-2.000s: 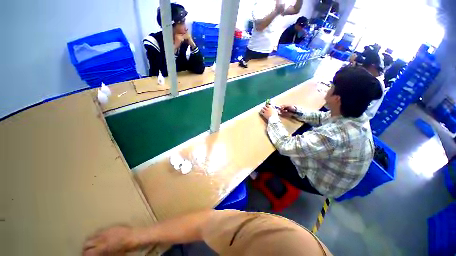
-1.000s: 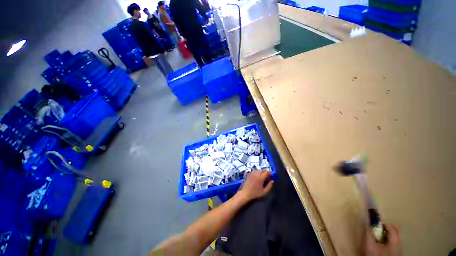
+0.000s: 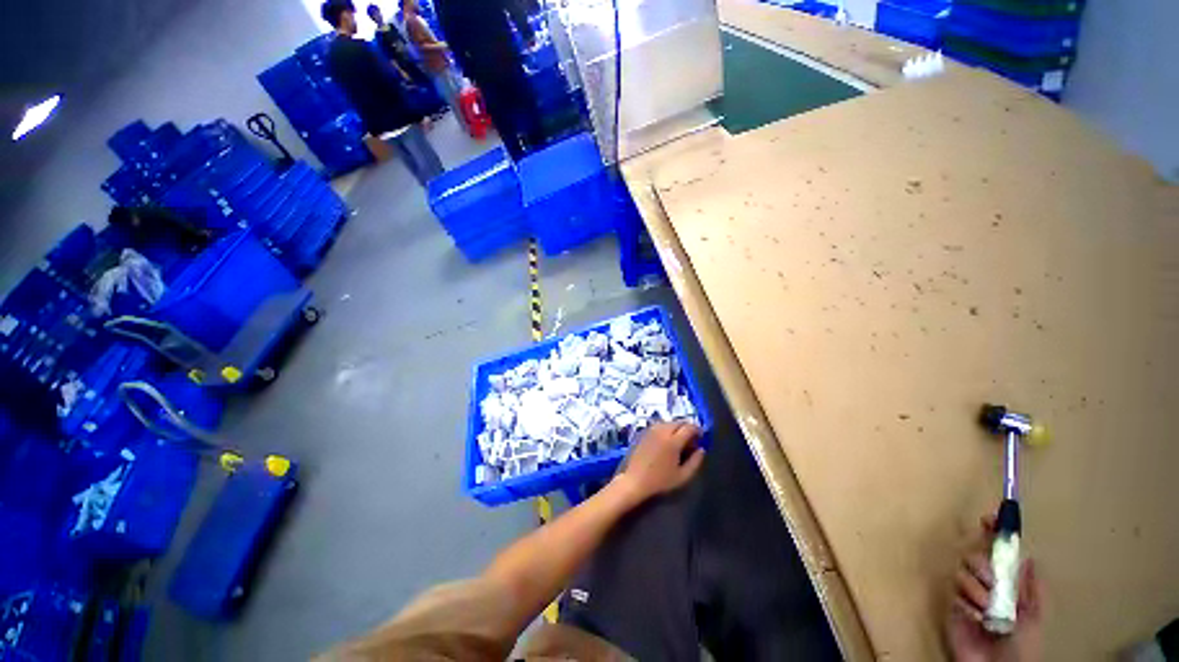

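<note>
A mallet (image 3: 1010, 485) with a black face, a yellow face, a metal shaft and a black and whitish grip lies over the tan cardboard sheet (image 3: 892, 310). My right hand (image 3: 989, 601) is around its whitish grip end. A blue parts tote (image 3: 524, 489) full of white boxy plastic parts (image 3: 569, 401) stands low beside my knee. My left hand (image 3: 666, 458) is at the tote's near right corner, fingers curled over the rim. Whether it holds a part cannot be told.
A silver-grey metal box (image 3: 666, 65) stands at the far bench end beside the green belt (image 3: 782, 88). Blue crates (image 3: 566, 194) stand on the floor past the tote. Trolleys (image 3: 239, 537) and stacked crates are at left. Several people stand at the back, one in dark clothes (image 3: 369, 84).
Two seconds ago the view faced the coworkers' bench. Since one second ago, the blurred mallet has moved right and now shows sharply. My left hand stays at the tote's corner.
</note>
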